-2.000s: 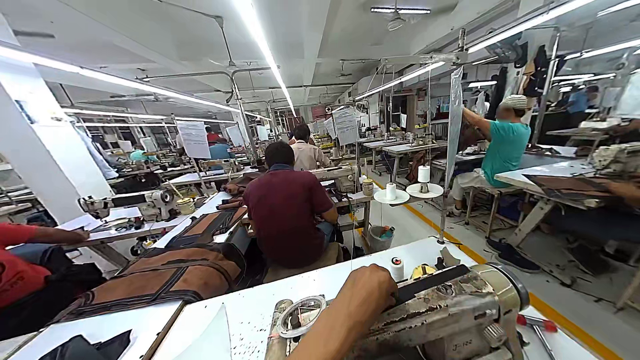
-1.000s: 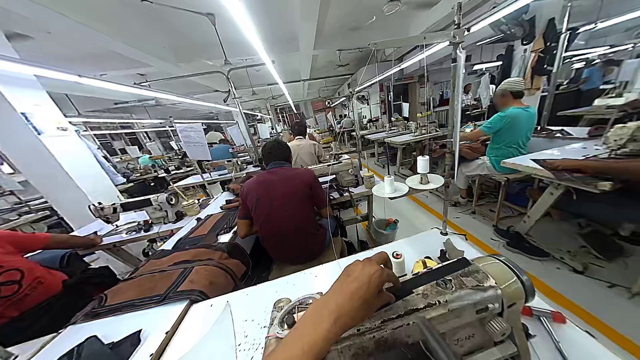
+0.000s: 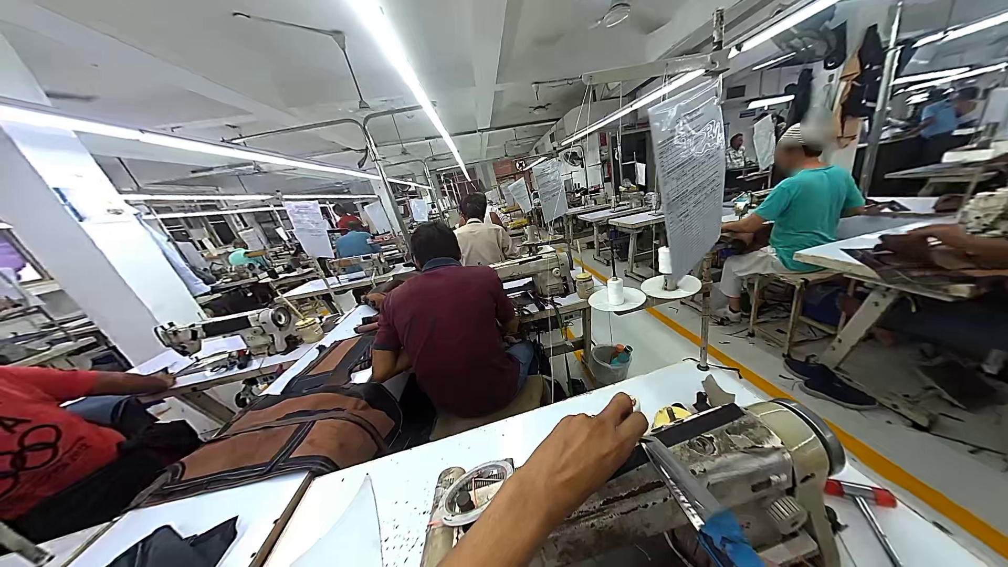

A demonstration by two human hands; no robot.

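Observation:
My left hand (image 3: 594,437) reaches in from the bottom with bent fingers, over the near end of a black strip (image 3: 697,425) lying on top of an industrial sewing machine (image 3: 709,465). Whether the fingers grip the strip is unclear. A narrow metal tool with a blue-wrapped handle (image 3: 724,539) rises from the bottom edge, its tip close to the strip and my fingertips; what holds it is out of view. My right hand is not in view. Behind the strip sits a yellow item (image 3: 669,416). A clear round ring-shaped item (image 3: 476,492) is left of my forearm.
A red-ended hammer-like tool (image 3: 862,494) lies right of the machine. Brown and black sewn pieces (image 3: 299,429) are piled at left, near black cloth (image 3: 181,543). A person in maroon (image 3: 449,339) sits ahead; others work at both sides. A thread stand pole (image 3: 705,315) rises behind the table.
The blue-handled metal tool has come into view over the machine. My left hand remains at the strip. The teal-shirted person's arm, raised two seconds ago, is lower.

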